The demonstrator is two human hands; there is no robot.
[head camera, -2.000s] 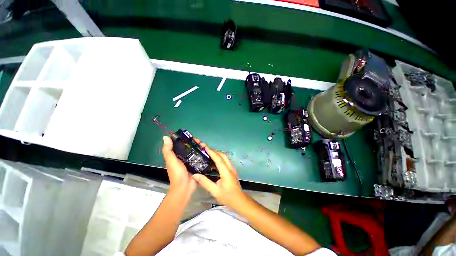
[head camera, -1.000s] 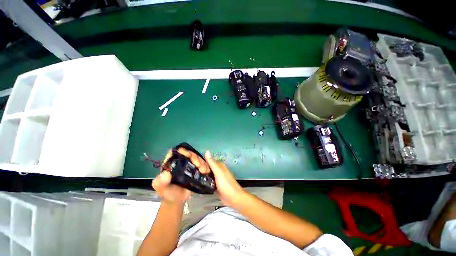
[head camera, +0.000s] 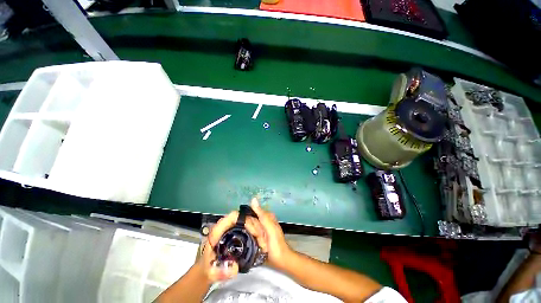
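Observation:
A black camera body is held between both hands at the bench's front edge, close to the wearer, with its round lens side turned up. My left hand grips its left side, fingers over the top left. My right hand grips its right side, thumb and fingers near the top edge. A dark strip or part stands up at the camera's top between the fingertips. The camera's underside is hidden by the hands.
A white divided bin is at left. Several black camera units stand mid-bench beside a cream-green machine. A clear tray is at right. White strips lie on the green bench. A red stool is below right.
The camera body has been turned so its lens side shows, and both hands have moved down and closer to the wearer. The dark-red wire seen earlier no longer shows.

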